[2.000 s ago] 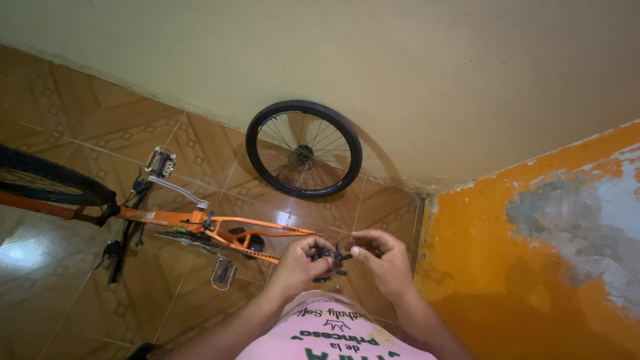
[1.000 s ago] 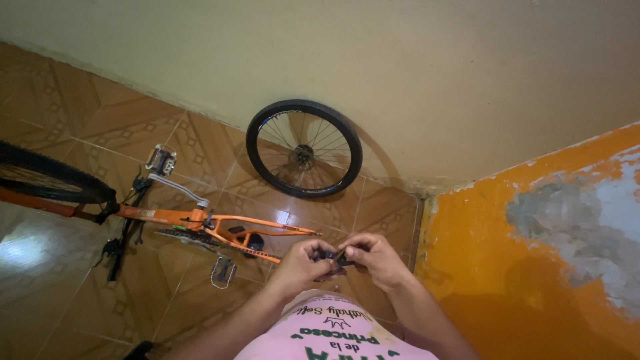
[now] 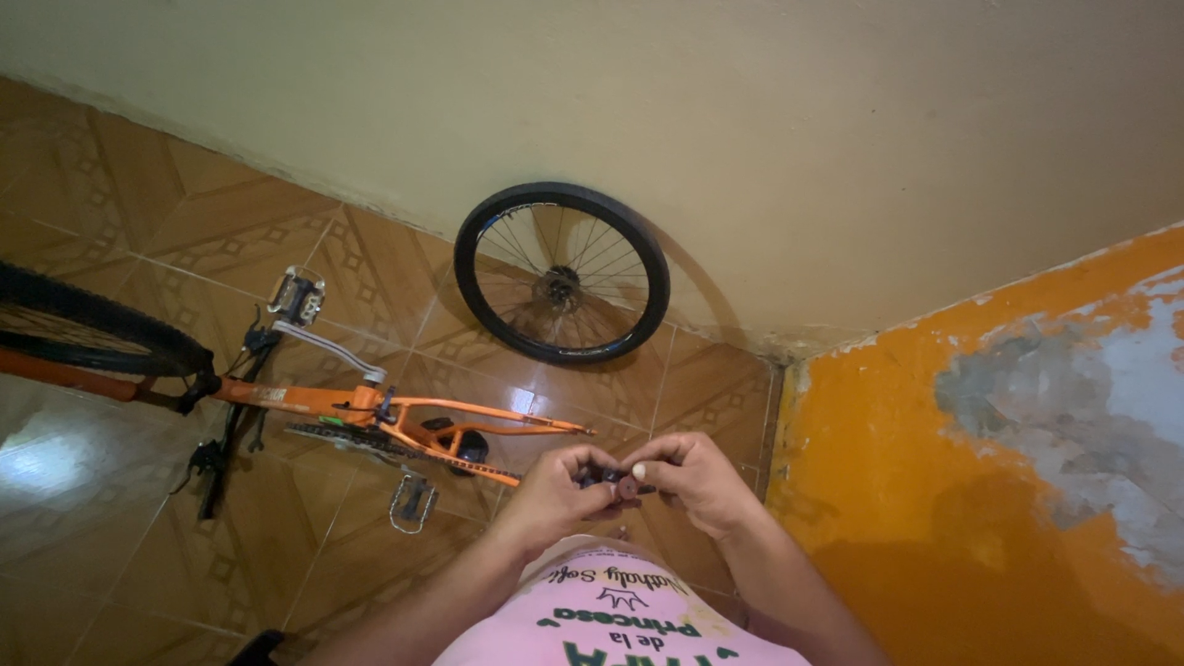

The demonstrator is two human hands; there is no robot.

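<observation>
Between both hands, in front of my shirt, is a small dark mechanical part (image 3: pixel 628 487) with a round end; its exact kind is too small to tell, though it could belong to the bicycle. My left hand (image 3: pixel 566 490) grips its left side, with some of the part hidden by the fingers. The thumb and fingers of my right hand (image 3: pixel 689 476) pinch its right side. Just beyond my left hand are the rear stays of an orange bicycle frame (image 3: pixel 490 416), with the chain (image 3: pixel 435 455) hanging along them and no wheel between their ends.
A bicycle wheel (image 3: pixel 654 277) with a black tyre leans against the pale wall (image 3: pixel 786 166). The upturned bicycle's front wheel (image 3: pixel 102 324), handlebar (image 3: pixel 222 453) and pedals (image 3: pixel 298 294) lie to the left above the tiled floor (image 3: pixel 250 546). An orange wall (image 3: pixel 897 462) with peeling paint stands at right.
My right hand's fingers have closed in on the small part since two seconds ago, when they were more spread. The bicycle and loose wheel have not moved.
</observation>
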